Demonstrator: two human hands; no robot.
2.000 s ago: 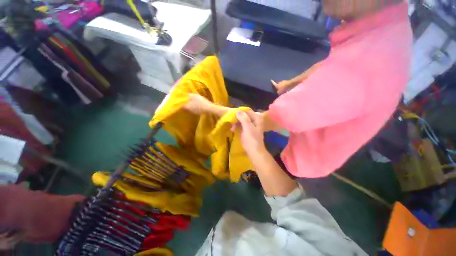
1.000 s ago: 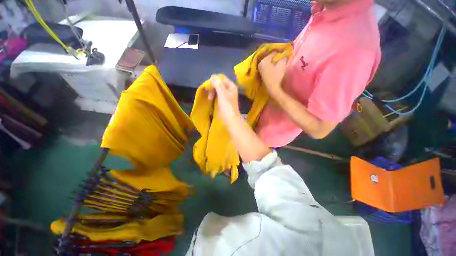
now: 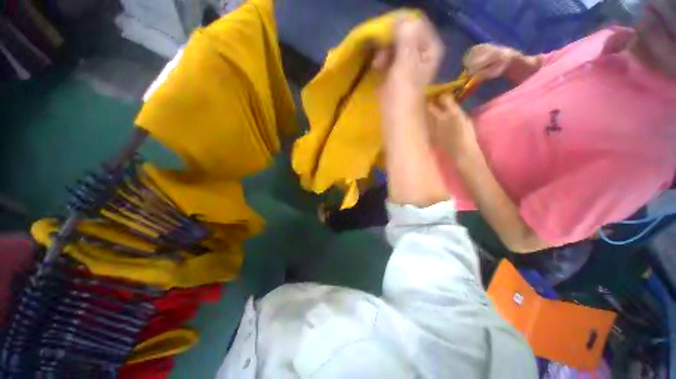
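My right hand [image 3: 413, 55], blurred, comes up from a pale sleeve and grips a bunched yellow garment [image 3: 345, 122] at its upper edge. The cloth hangs down to the left of my hand. A person in a pink shirt has both hands on yellow cloth just right of my hand; it seems to be the same piece. Another large yellow garment [image 3: 215, 96] is draped over the upper end of the hanger rail. My left hand is not in view.
Black hangers [image 3: 81, 318] crowd the rail [image 3: 63, 233] at the lower left, with yellow and red garments [image 3: 167, 307]. The pink-shirted person [image 3: 585, 148] stands close on the right. An orange chair [image 3: 548, 318] is at the lower right.
The view has shifted. My right hand has moved up and right with the yellow garment. The other person's hands have come together on the cloth beside it.
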